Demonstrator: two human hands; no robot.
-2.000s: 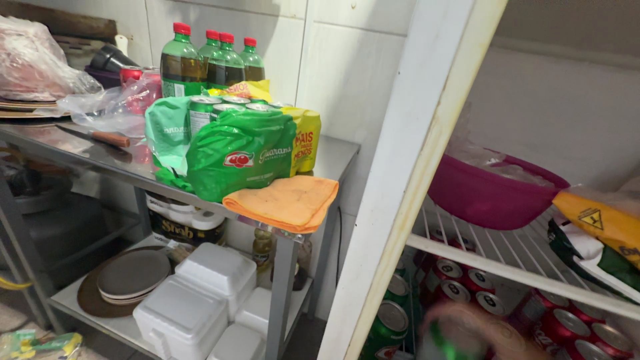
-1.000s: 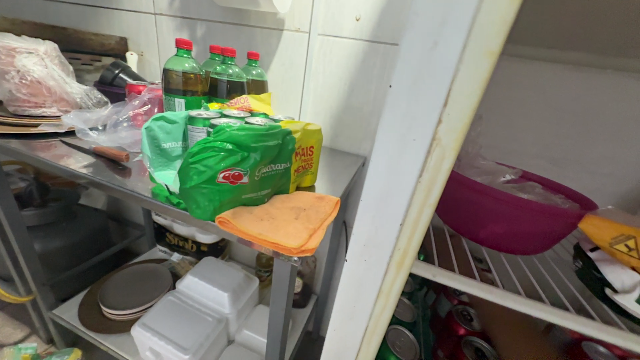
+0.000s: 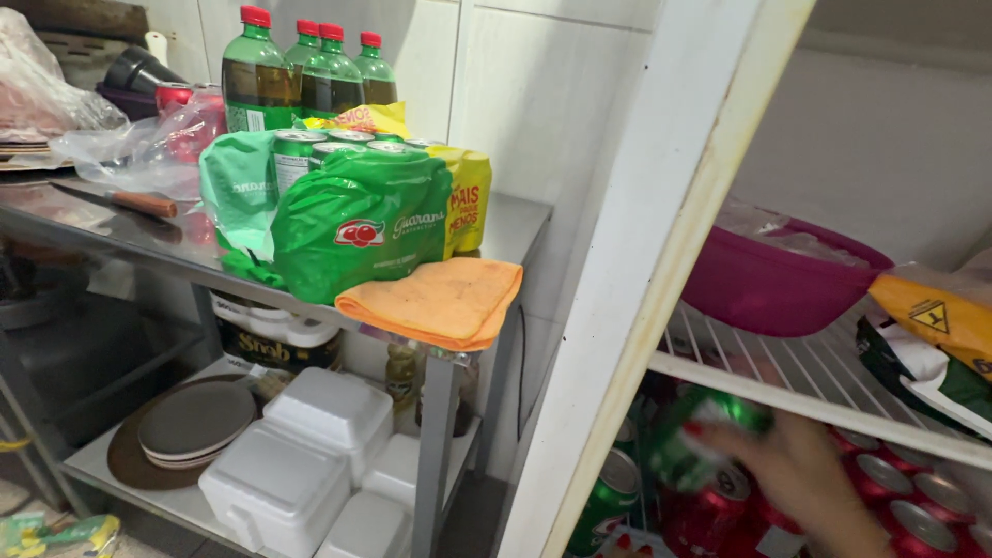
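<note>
My right hand reaches in under the wire shelf of the fridge at right, its fingers closed around a green can, both blurred. Only red-nailed fingertips of my left hand show at the bottom edge; what they touch is hidden. Red cans stand behind and beside my right hand, and a green can is by the door frame. On the steel table, a green plastic-wrapped pack of cans sits torn at its top, with can lids showing.
An orange cloth lies on the table corner. Green bottles and a knife are on the table. White foam boxes and plates fill the lower shelf. A magenta bowl sits on the wire shelf, beneath the fridge's upper space.
My right hand, barely visible as a blur one second ago, now shows plainly under the wire shelf with a green can. Fingertips of my left hand have come into view. The pack has not moved.
</note>
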